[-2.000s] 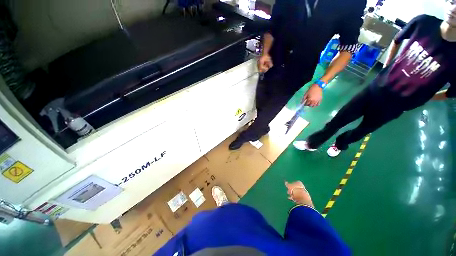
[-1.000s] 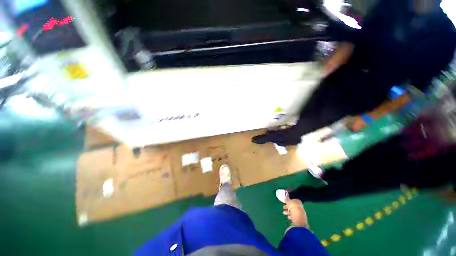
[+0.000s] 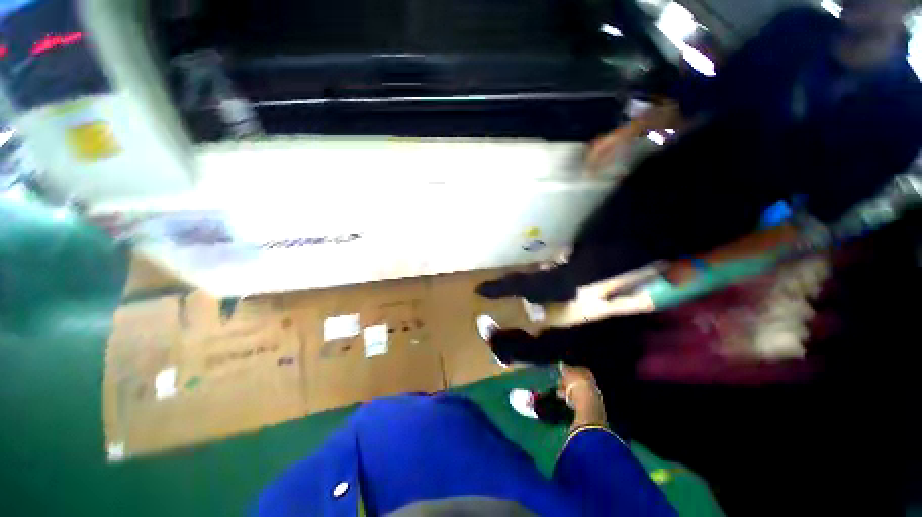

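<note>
My right hand (image 3: 582, 396) is small and blurred at the lower middle, beside my blue sleeve. I see nothing in it, but its finger posture is unclear. My left hand is not in view. In front of me stands the large cream machine (image 3: 404, 197) with a long dark window (image 3: 404, 76) above its panel. A blurred pale spray bottle (image 3: 239, 113) stands on the machine's ledge at the left.
Flattened cardboard (image 3: 253, 353) with white paper pieces lies on the green floor (image 3: 51, 424) along the machine. A person in dark clothes (image 3: 647, 222) stands close at the right. Another person in a dark red printed shirt (image 3: 728, 343) is very near my right arm.
My view has turned left, so the machine faces me more squarely. The person in the printed shirt has come much closer on my right. My right hand stays low beside my body.
</note>
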